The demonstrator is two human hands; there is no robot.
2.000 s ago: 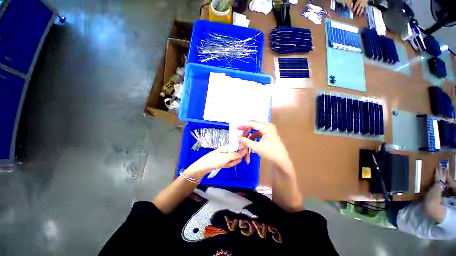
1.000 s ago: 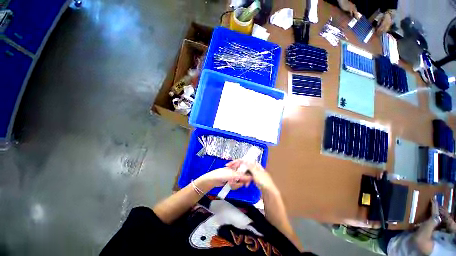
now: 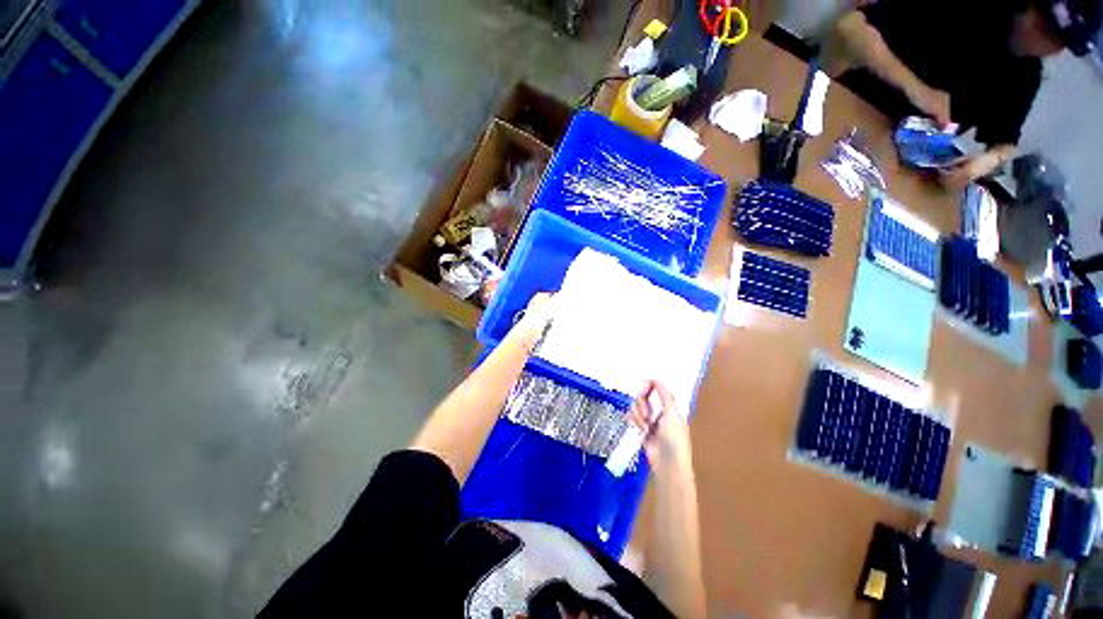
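Observation:
A light blue plastic tray [image 3: 513,268] holds rows of white strips [image 3: 629,320] and sits across two darker blue trays. My left hand [image 3: 541,317] is at the tray's left side, at the left edge of the white strips; its fingers are too blurred to tell whether they grip anything. My right hand [image 3: 657,414] is at the tray's near right side and holds a short bundle of white strips [image 3: 625,451]. The near blue tray [image 3: 550,480] holds a row of thin metal ribbons [image 3: 562,415]. The far blue tray [image 3: 581,143] holds loose metal ribbons [image 3: 639,194].
Dark solar cell strings [image 3: 873,433] lie on the brown table [image 3: 750,484]. A pale green work mat [image 3: 891,317], a yellow container [image 3: 641,106] and scissors [image 3: 723,27] are farther off. A cardboard box [image 3: 426,278] stands left. A person [image 3: 956,61] works at the far side.
My hands have moved apart. My left hand has gone up and forward to the light blue tray's left side; my right hand has moved right with the white bundle. The view has turned and shifted.

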